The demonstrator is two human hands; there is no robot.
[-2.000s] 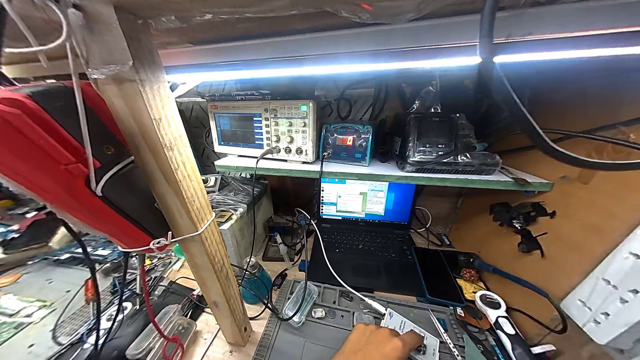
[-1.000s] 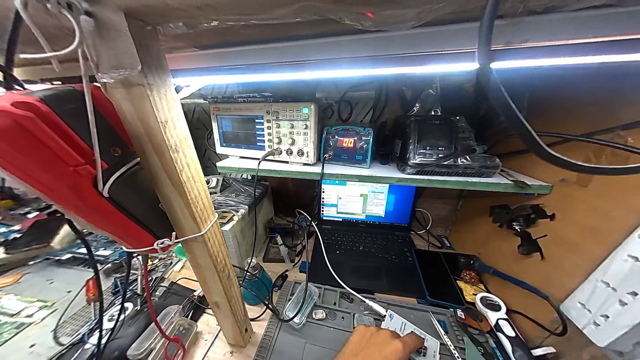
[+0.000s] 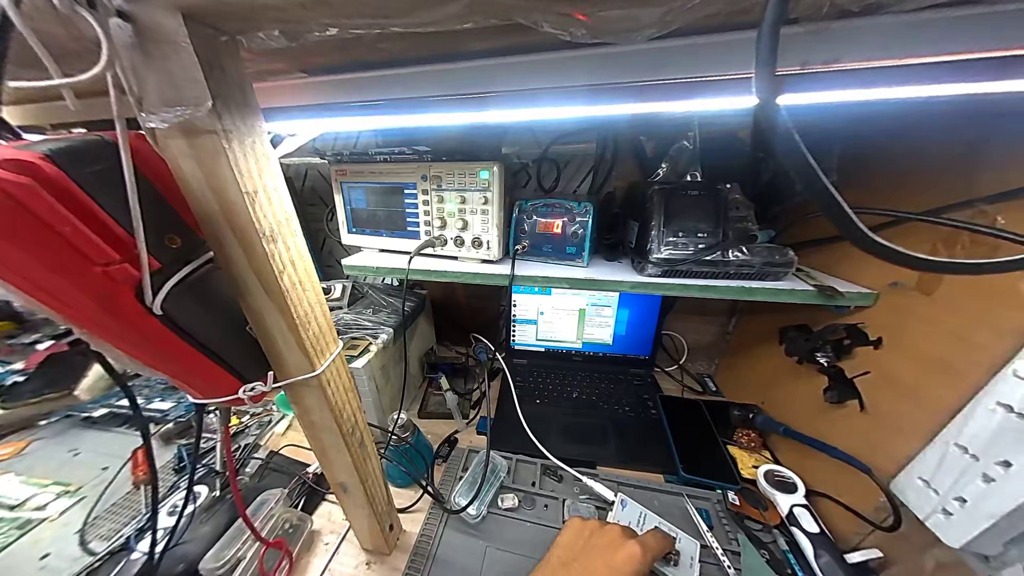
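Observation:
My left hand [image 3: 604, 547] is at the bottom edge, palm down, its bent fingers gripping the lower part of a flat white electronic box [image 3: 645, 520]; the fingertips and part of the hand are hidden. A white cable [image 3: 544, 440] runs from the box's upper end towards the laptop [image 3: 580, 400], whose screen is lit with open windows. Under the box lies a grey work mat [image 3: 512, 552]. Metal tweezers [image 3: 708, 534] are just right of the box, and a small clear plastic container [image 3: 480, 484] is left of it. My right hand is not in view.
The shelf [image 3: 608, 278] holds an oscilloscope [image 3: 418, 210], a blue device with a red display [image 3: 552, 232] and a plastic-wrapped black device [image 3: 704, 228]. A wooden post [image 3: 280, 296] and a red-black case [image 3: 104, 256] stand left. A phone [image 3: 698, 440] and a magnifier [image 3: 800, 512] lie right.
The red digits on the blue device look different from frame to frame. My left hand stays at the white box with little plain movement.

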